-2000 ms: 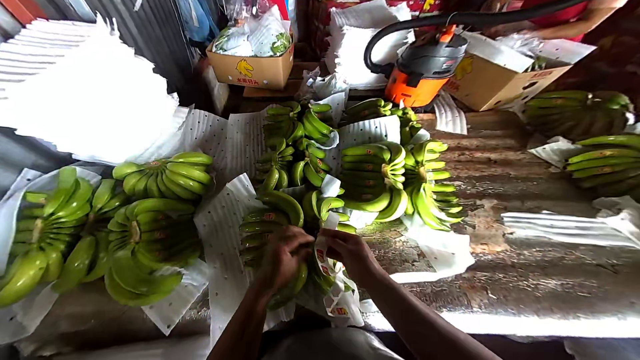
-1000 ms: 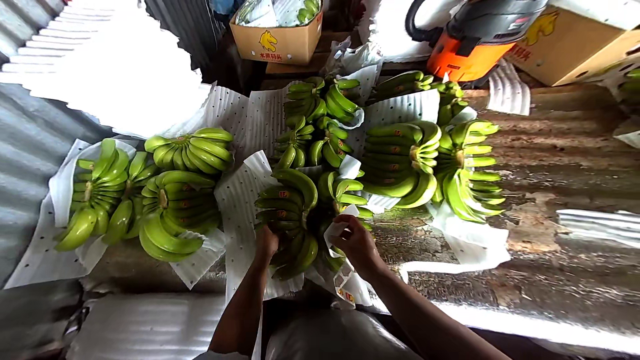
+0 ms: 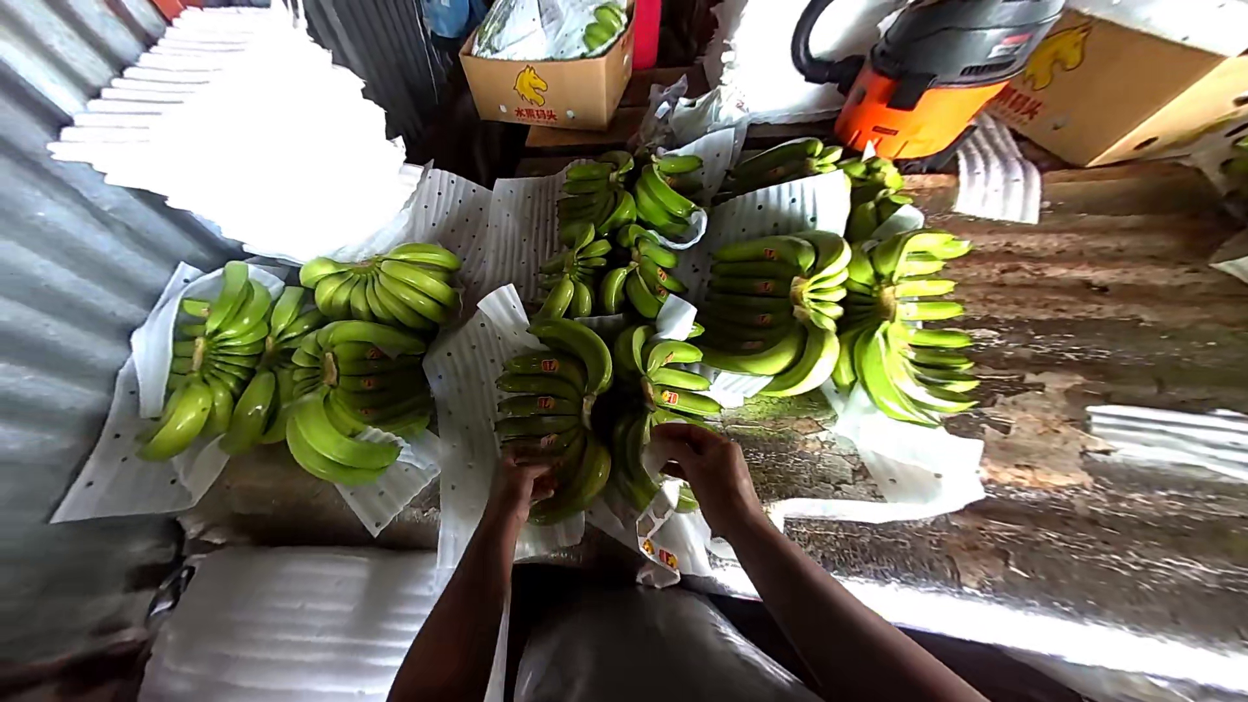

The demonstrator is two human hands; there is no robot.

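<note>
My left hand [image 3: 526,480] touches the lower left of a green banana cluster [image 3: 546,402] whose fingers bear small red stickers. My right hand [image 3: 700,466] pinches the upper part of a strip of sticker backing [image 3: 661,546], over the lower part of the neighbouring banana cluster [image 3: 673,378]. The strip hangs below that hand with several stickers on it. To the right lie a large stickered cluster [image 3: 760,302] and another green cluster [image 3: 907,331]. More bananas [image 3: 370,375] rest on perforated white foam sheets [image 3: 468,380] at the left. What my left fingertips do is partly hidden.
A tall stack of white foam sheets [image 3: 253,146] stands at the back left. A cardboard box [image 3: 551,88] with wrapped bananas is at the back. An orange and black canister vacuum [image 3: 907,107] stands by another cardboard box [image 3: 1102,88] at the back right. Corrugated metal [image 3: 49,292] rises at the left.
Two seconds ago both hands were close together at the strip; my left hand has since moved left onto the stickered cluster. My right hand has moved to the neighbouring cluster, still with the strip.
</note>
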